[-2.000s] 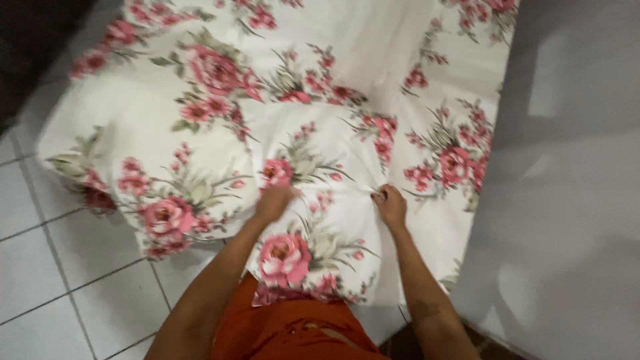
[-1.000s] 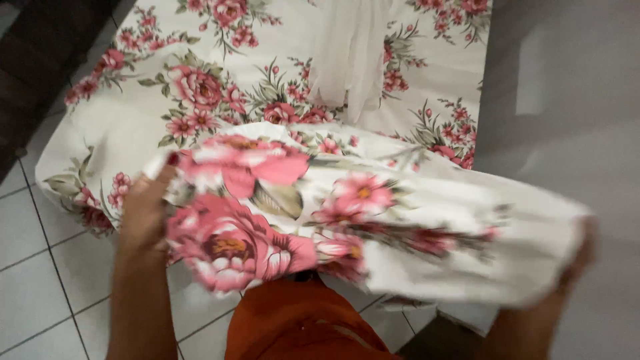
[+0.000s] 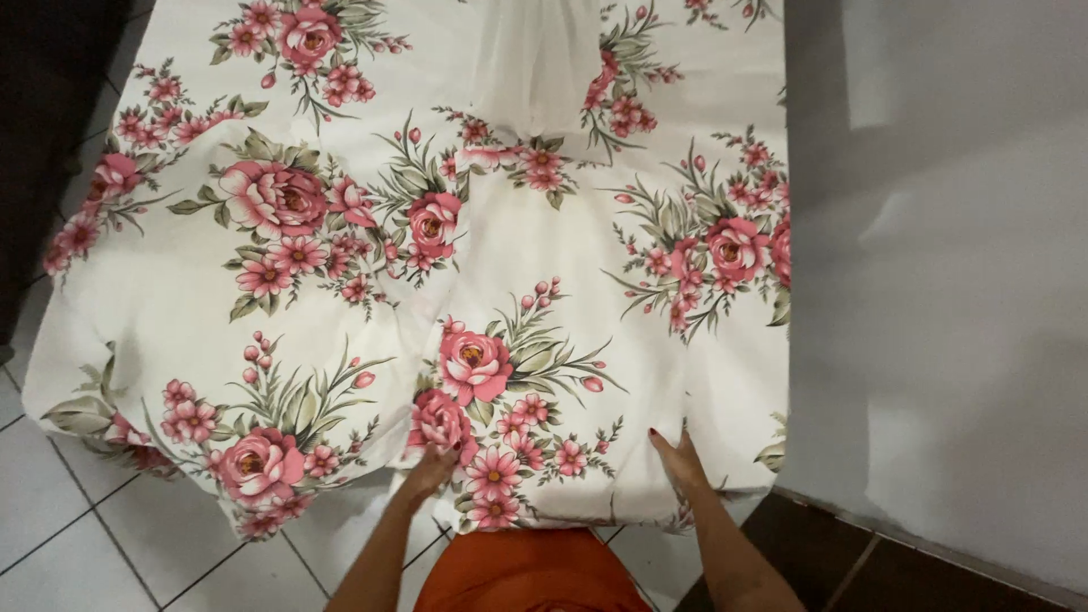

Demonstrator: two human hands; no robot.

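Note:
White fabric with pink flowers and green leaves [image 3: 544, 246] spreads over a flat, raised surface and hangs past its near edge. My left hand [image 3: 435, 467] grips the near part of a floral cloth piece lying on it, thumb on top of a pink rose. At the right side of this same piece, my right hand [image 3: 680, 459] holds the cloth, thumb on top and fingers partly hidden beneath it. A sheer white cloth [image 3: 537, 68] lies at the top middle. Whether the near piece is separate from the large cloth cannot be told.
A grey wall [image 3: 943, 280] runs close along the right side. White floor tiles [image 3: 51, 510] show at the lower left, dark tiles [image 3: 790, 552] at the lower right. A dark area is at the upper left. Orange clothing [image 3: 527, 574] is at my body.
One second ago the near floral piece was lifted between my widely spread hands; now it lies flat on the spread fabric and my hands are closer together.

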